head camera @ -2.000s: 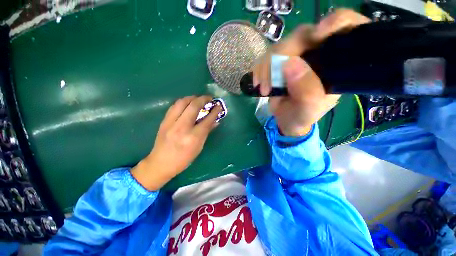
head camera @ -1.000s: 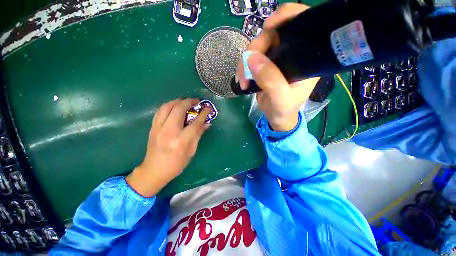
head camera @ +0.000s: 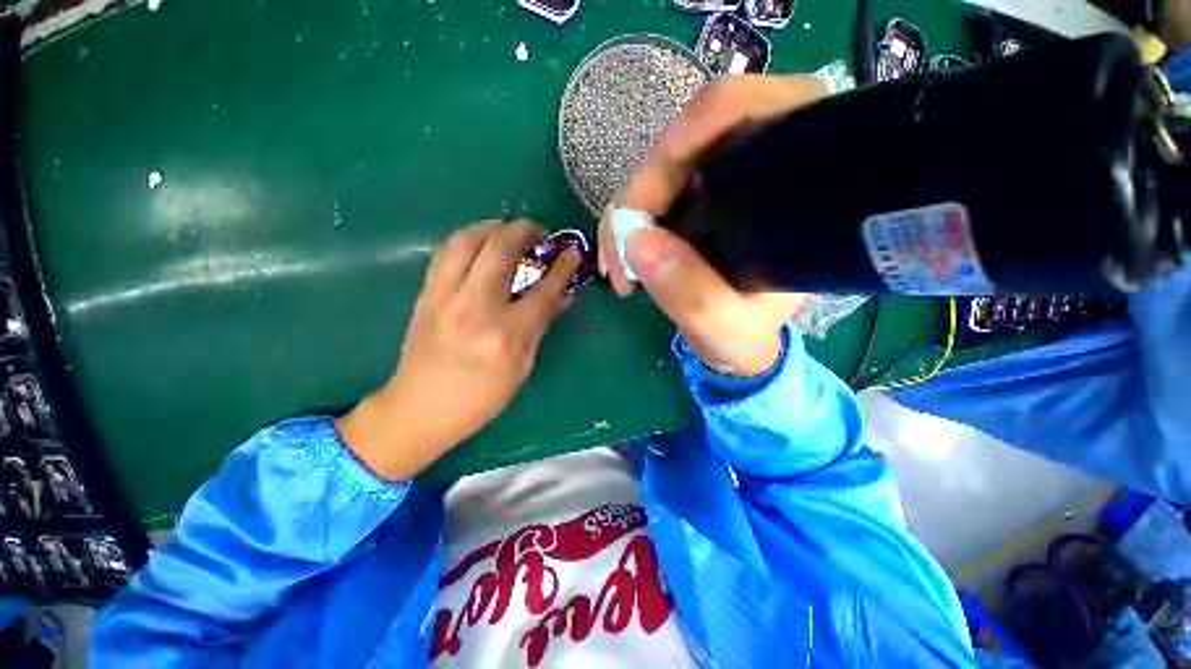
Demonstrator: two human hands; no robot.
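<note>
My left hand (head camera: 473,320) holds a small rounded-square housing (head camera: 554,261) in its fingertips, low over the green surface. The fingers cover part of it. My right hand (head camera: 712,248) is closed around a thick black electric screwdriver (head camera: 993,170) with a pale label, lying nearly level and pointing left. A pale wrap is on one finger. The tool's nose is mostly hidden by the fingers and is close beside the housing; contact cannot be told. A round dish (head camera: 627,115) of tiny screws is just beyond my right hand.
Loose housings (head camera: 731,47) lie at the top beyond the dish. A black parts tray (head camera: 52,484) stands at the left edge, another (head camera: 1032,314) at right. A clear bag (head camera: 828,314), a cord and a yellow-green wire (head camera: 951,327) are under and beside the screwdriver. Another person's blue sleeve (head camera: 1058,379) is at right.
My right hand and the screwdriver have moved from the dish's near edge down and left to the housing. My left hand still holds the housing. The view has shifted a little.
</note>
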